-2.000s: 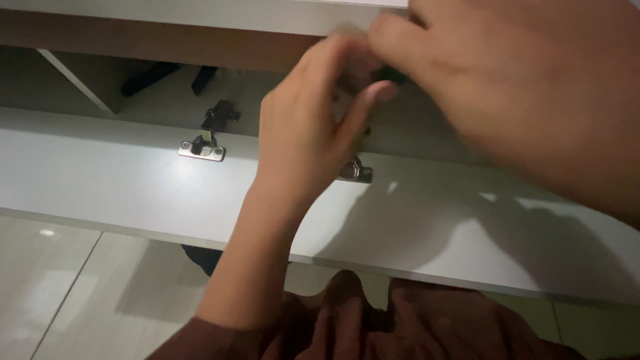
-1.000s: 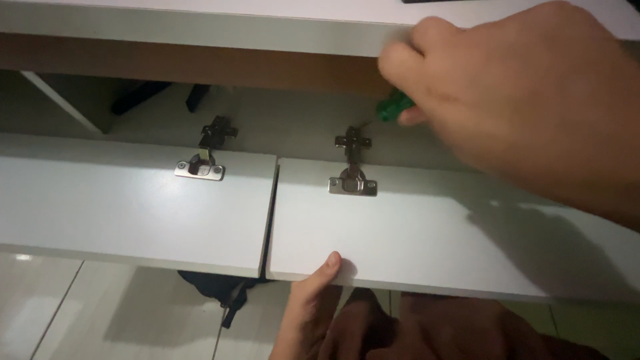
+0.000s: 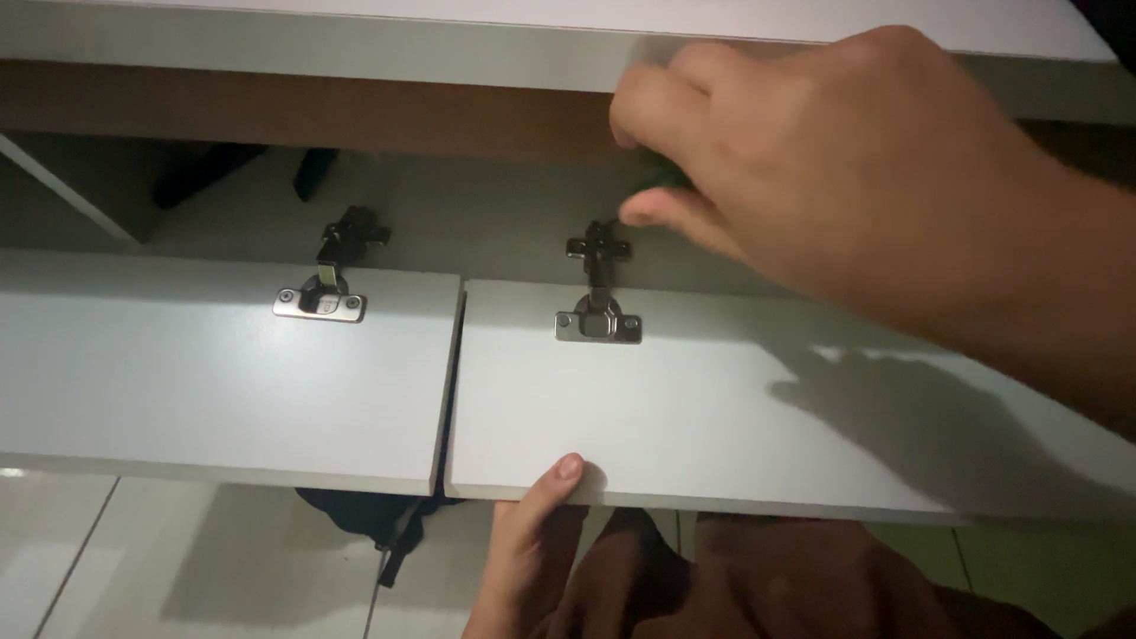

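My right hand (image 3: 754, 151) grips a green-handled tool (image 3: 661, 175), mostly hidden by the fingers, just above the mounting plate of the right concealed cabinet hinge (image 3: 598, 321). Whether its tip touches the hinge cannot be told. That hinge's cup is fixed to the right white door panel (image 3: 710, 417), which lies folded down. My left hand (image 3: 537, 541) holds this panel's front edge, thumb on top and fingers hidden below. A second metal hinge (image 3: 319, 300) joins the left white door panel (image 3: 195, 382) to the cabinet floor.
The white cabinet top (image 3: 355, 44) overhangs the hinges closely. Inside at the left are a divider (image 3: 71, 191) and dark objects (image 3: 209, 173). A narrow gap parts the two panels. Below them, a dark fabric item (image 3: 373, 524) lies on the tiled floor (image 3: 240, 550), near brown cloth (image 3: 772, 577).
My left hand has come down from beside my right hand to the panel's front edge, uncovering the right hinge. The right hand stays near that hinge with the green-handled tool.
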